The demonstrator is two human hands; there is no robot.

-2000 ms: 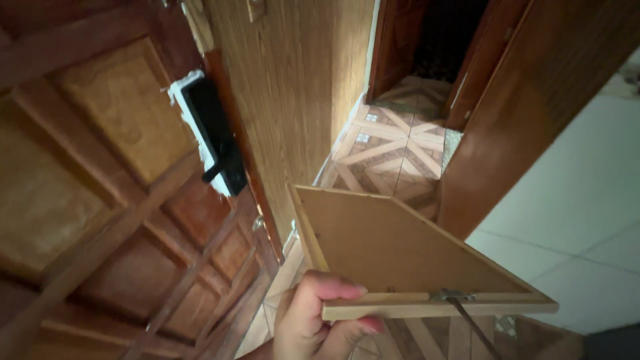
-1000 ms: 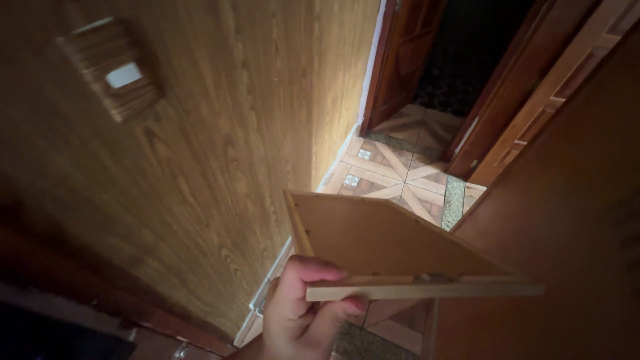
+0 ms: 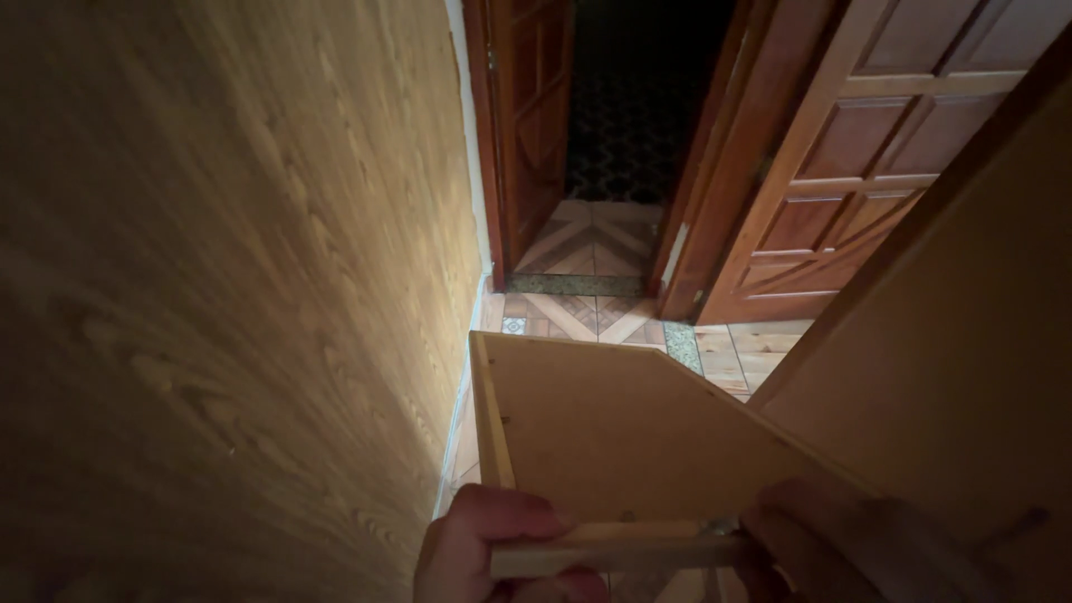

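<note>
A wooden frame with a brown backing board is held out low in front of me, its back side facing up. My left hand grips the near edge at its left end, fingers above and below the rim. At the right part of that same edge is my right hand, dim and blurred, with its fingers on the rim beside a small metal hanger. Whether a thin tool is in the right hand cannot be told.
A wood-grain wall runs close along the left. Ahead, a doorway holds an ajar wooden door above a stone threshold. A panelled door stands at the right, behind a nearer brown surface.
My right hand has come into view at the frame's near edge. My left hand keeps its hold. The view has moved along the corridor, away from the door with the black handle.
</note>
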